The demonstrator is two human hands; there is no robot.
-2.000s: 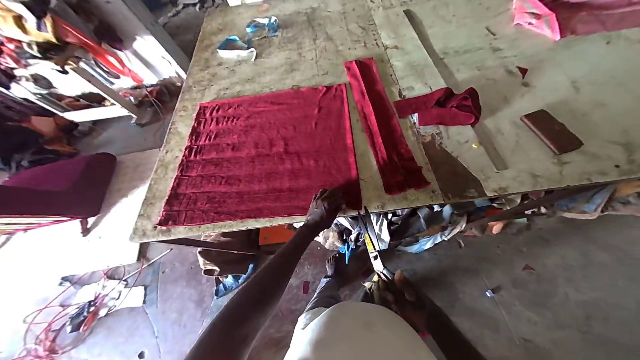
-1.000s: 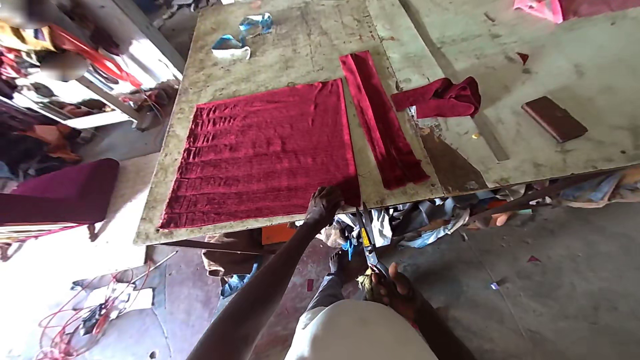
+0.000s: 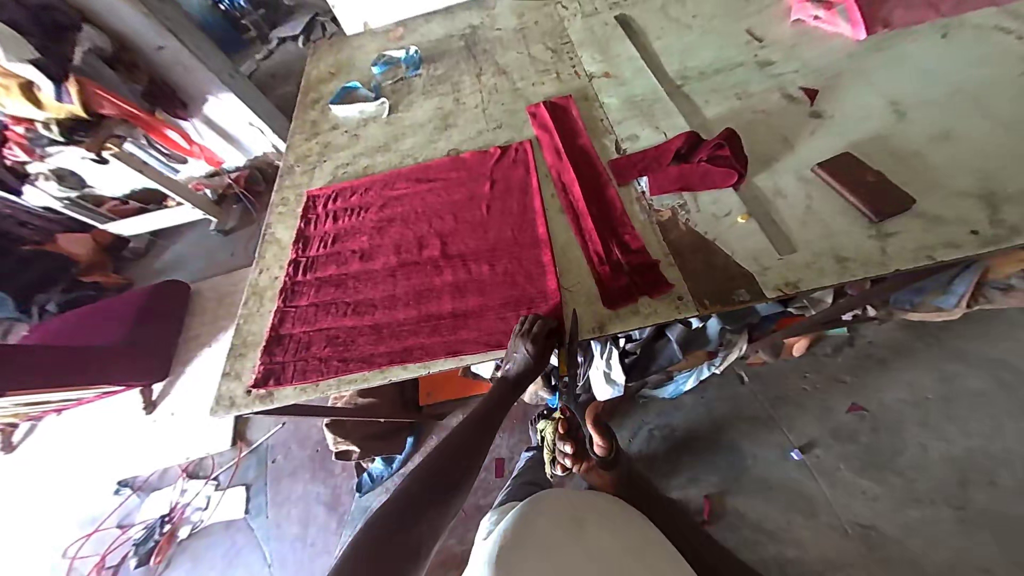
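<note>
A large dark red velvet-like cloth [image 3: 424, 256] lies spread on the worn table [image 3: 472, 64]. My left hand [image 3: 530, 346] is at its near right corner, fingers bent on the edge; whether it pinches the fabric cannot be told. My right hand [image 3: 588, 444] holds a pair of scissors [image 3: 570, 368] just off the table's front edge, the blades pointing up toward that corner. A yellowish cloth [image 3: 549, 440] is wrapped around part of the handles. A long red strip [image 3: 596, 208] lies to the right of the big piece, and a folded red strip [image 3: 680, 164] lies beyond it.
A brown wallet-like case [image 3: 864, 186] and a flat strip [image 3: 704, 132] lie on the right of the table. Blue and white bands [image 3: 360, 102] are at the back left. Fabric scraps [image 3: 688, 352] fill the space below the front edge. A purple padded seat [image 3: 112, 340] stands left.
The scissor blades stood apart two seconds ago and now look closer together. My left hand has stayed at the cloth's corner.
</note>
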